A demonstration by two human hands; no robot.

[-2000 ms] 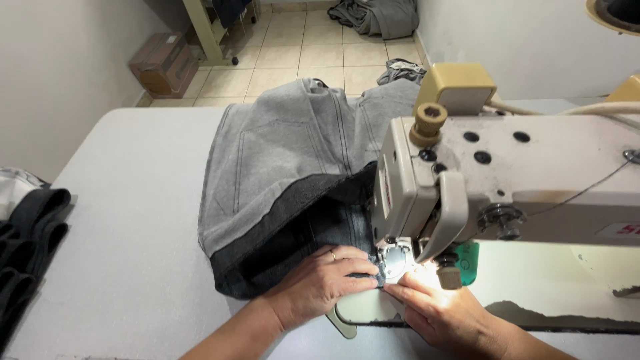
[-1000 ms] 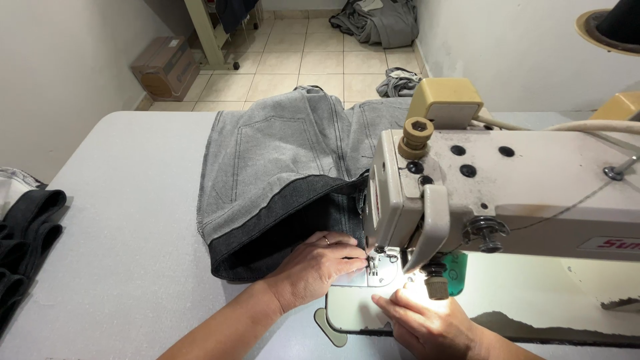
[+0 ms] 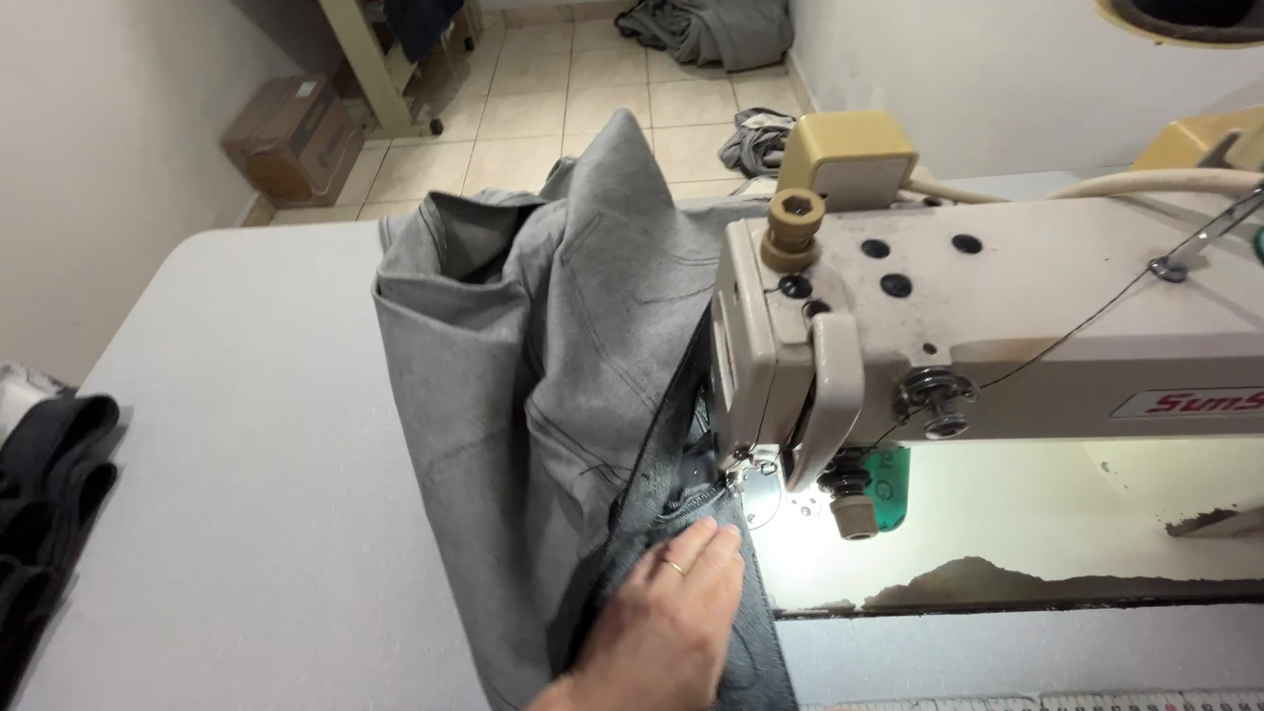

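Note:
My left hand (image 3: 671, 612), with a ring on one finger, lies palm down on the dark waistband part of a grey denim garment (image 3: 592, 375), just in front of the needle area. Its fingers point towards the presser foot (image 3: 736, 479) of a sewing machine (image 3: 987, 316). Dark fabric runs up to the foot, and the garment's lighter grey side is bunched up behind and to the left. My right hand is outside the view.
Folded dark fabric pieces (image 3: 44, 494) lie at the left edge of the white table (image 3: 276, 474). A ruler tape (image 3: 1037, 703) runs along the front edge at lower right. Beyond the table are a cardboard box (image 3: 296, 143) and a heap of grey garments (image 3: 711, 30) on the floor.
The garment has been shifted and bunched up, and now reaches down to the lower edge of the view. My left hand has moved onto its dark band. My right hand has left the view.

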